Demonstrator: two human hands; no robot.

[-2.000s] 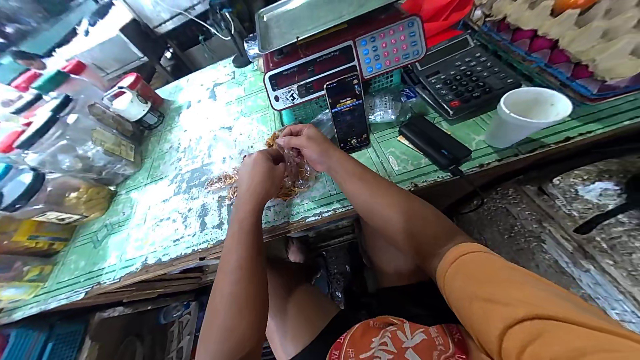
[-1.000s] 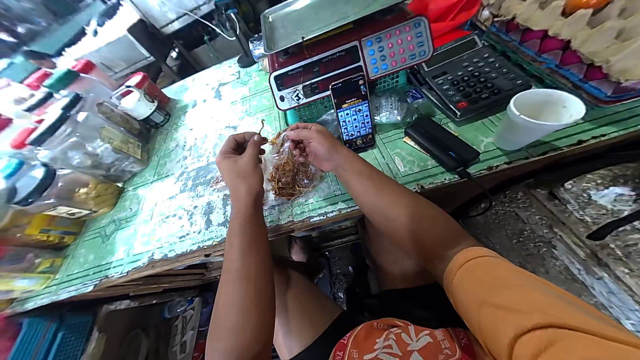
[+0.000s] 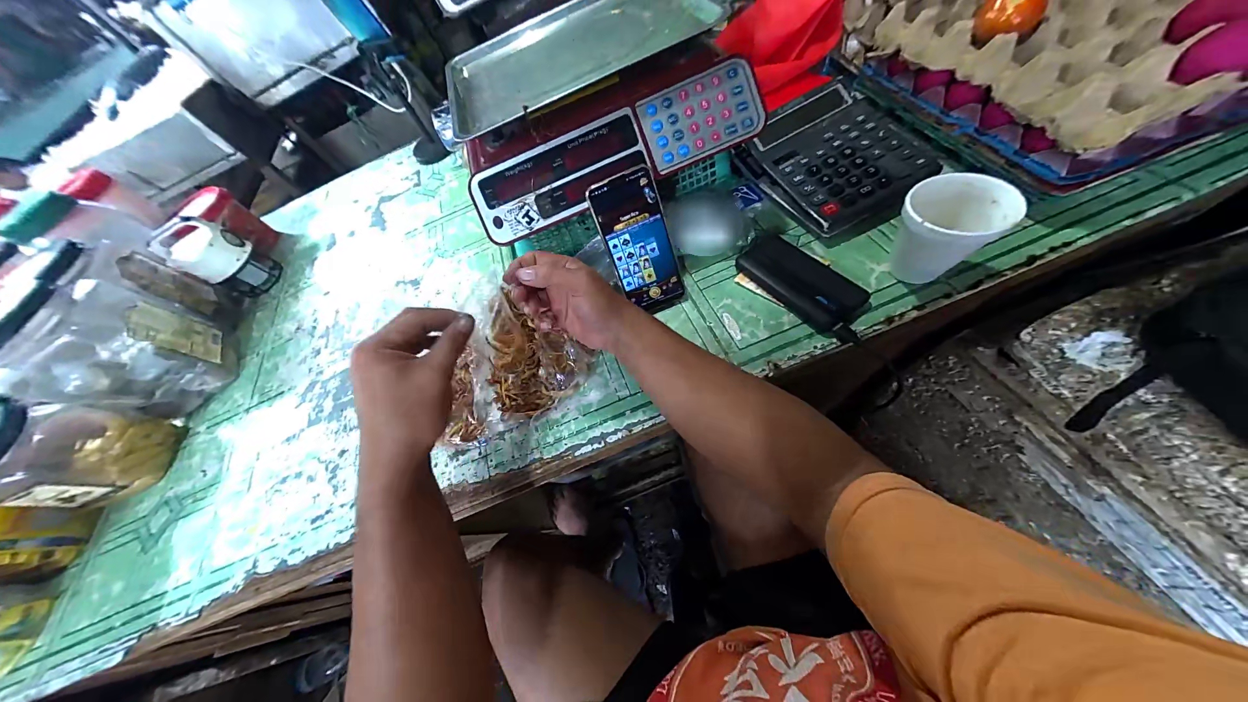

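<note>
A clear plastic bag of brown, stringy dried pieces [image 3: 522, 370] lies near the front edge of the green table [image 3: 322, 390]. My right hand [image 3: 565, 297] grips the bag's upper part between thumb and fingers. To the left, my left hand [image 3: 414, 366] is raised with thumb and index finger close together; whether something thin is between them cannot be made out. More of the brown pieces [image 3: 466, 409] show in plastic just beside and below the left hand. A lit smartphone [image 3: 639, 239] leans upright against the scale, right behind my right hand.
A red digital scale [image 3: 556, 175] with a metal tray stands at the back. Rightward are a calculator [image 3: 843, 156], a black power bank [image 3: 801, 283] with a cable, a white cup [image 3: 955, 224] and egg trays [image 3: 1063, 88]. Plastic jars [image 3: 127, 322] line the left side.
My hands were together over the bag two seconds ago and are now apart. Since one second ago, the thin strand that showed at my left fingers is no longer plainly visible.
</note>
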